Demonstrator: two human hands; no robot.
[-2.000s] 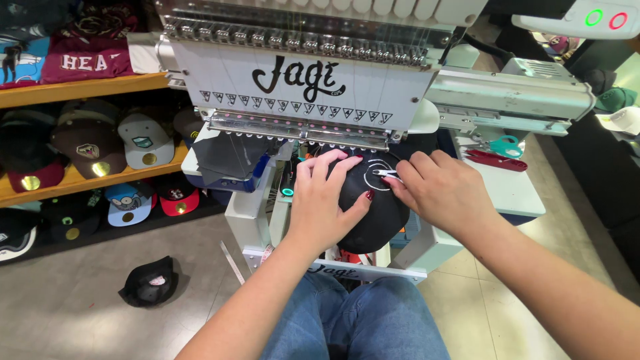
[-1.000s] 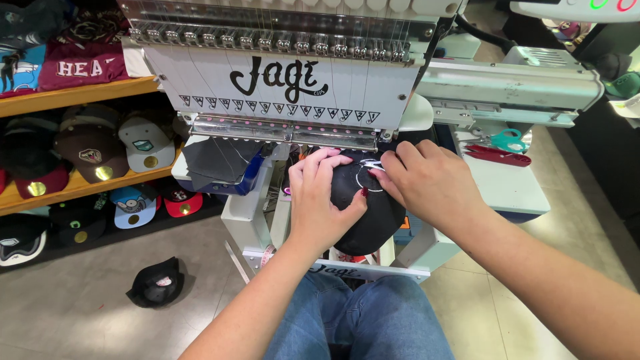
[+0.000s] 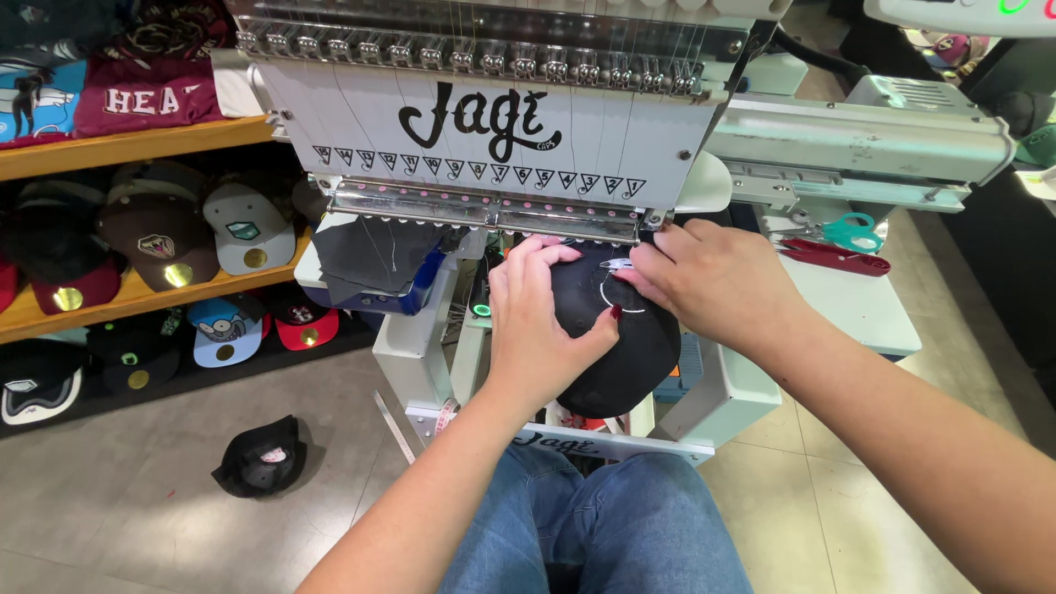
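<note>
A black cap (image 3: pixel 619 363) is mounted under the head of a multi-needle embroidery machine (image 3: pixel 478 124). White stitching (image 3: pixel 620 307) forms part of a ring on its cloth. My left hand (image 3: pixel 549 318) lies spread on the left of the cap, thumb beside the ring. The fingers of my right hand (image 3: pixel 701 280) are closed on a small pale metal tool (image 3: pixel 615 264), perhaps snips or tweezers, at the top of the ring. The rest of that tool is hidden in the hand.
Turquoise-handled scissors (image 3: pixel 854 233) and a red-handled tool (image 3: pixel 837 257) lie on the white side table (image 3: pixel 858 309) at right. Dark backing sheets (image 3: pixel 375 256) rest at left. Caps stand on a wooden shelf (image 3: pixel 289 268); another black cap (image 3: pixel 262 458) lies on the floor.
The tool in my right hand has shifted from inside the stitched ring to its upper edge. My left hand stays on the cap.
</note>
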